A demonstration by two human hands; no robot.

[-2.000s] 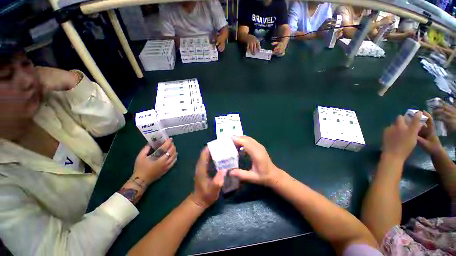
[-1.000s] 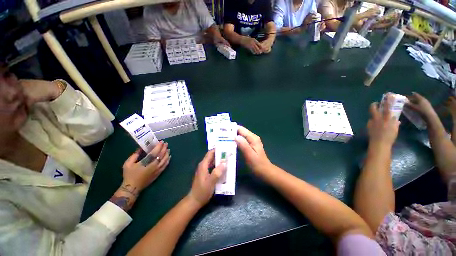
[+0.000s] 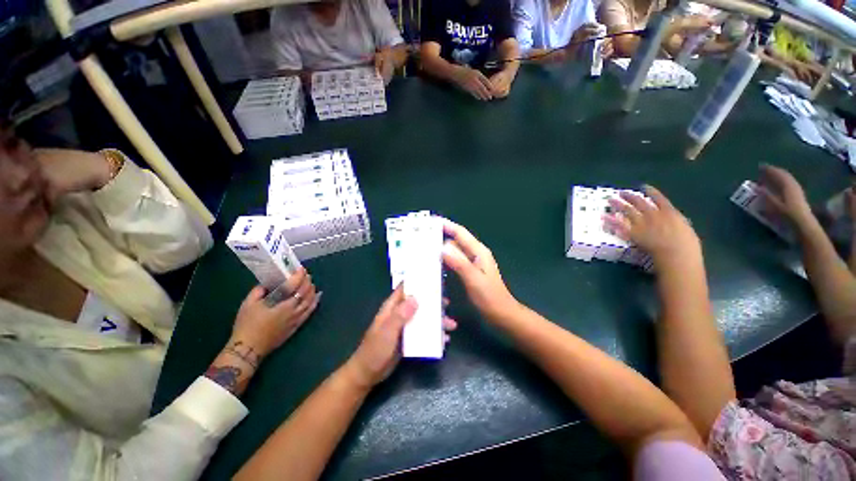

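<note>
A slim white carton stands out in front of me, its blank white face towards me. My left hand grips its lower part, thumb on the left edge and fingertips showing past the right edge. My right hand has its fingers at the upper right edge of the same carton; its fingertips are partly hidden. Another white carton with a green mark lies just behind on the table and is partly covered by the held one.
A stack of cartons stands at left, beside a neighbour's hand holding a carton. At right, another person's hand rests on a carton row. A pale tube hangs above the table.
The held carton has turned from an end-on view to its printed face, then to a blank face. The right neighbour's hand has moved left onto the carton row.
</note>
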